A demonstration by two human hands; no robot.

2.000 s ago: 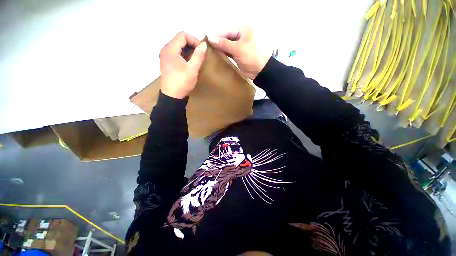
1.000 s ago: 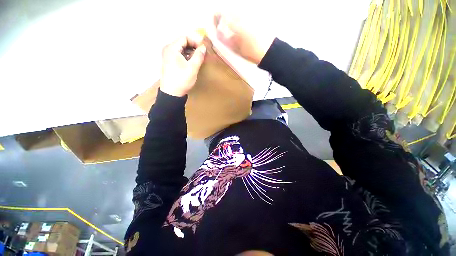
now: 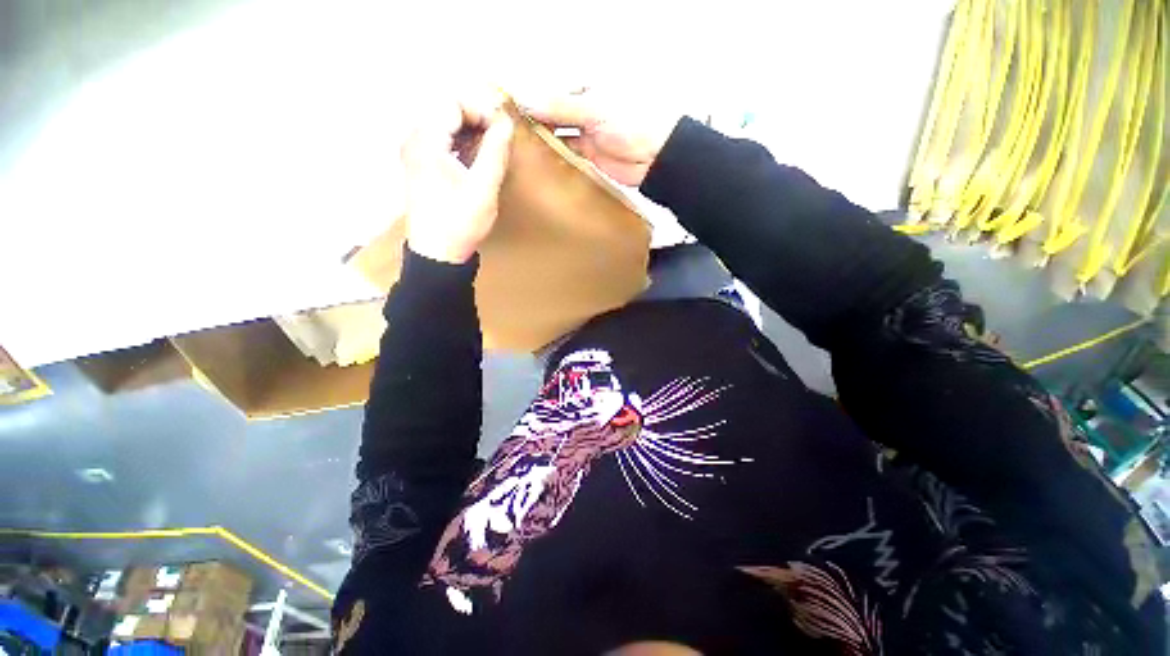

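Note:
A tan pouch [image 3: 558, 244] is held over the front edge of the white table, one corner pointing up and away from me. My left hand [image 3: 452, 186] pinches the pouch near that top corner, thumb on its face. My right hand [image 3: 606, 132] is at the right side of the same corner, fingers on the pouch edge. A small yellow bit shows at the corner tip. Whether my right hand also hides a tool I cannot tell.
The white table [image 3: 193, 154] spans the top. Stacked pouches with hanging yellow strips [image 3: 1026, 141] stand at right. An open brown carton [image 3: 263, 372] with pale pieces sits below the table edge at left. Brown boxes [image 3: 193, 602] and blue crates [image 3: 32, 625] are at lower left.
My right hand was at the corner, lifted away from it, and is now back at the pouch edge. My left hand keeps its hold. The view has shifted slightly.

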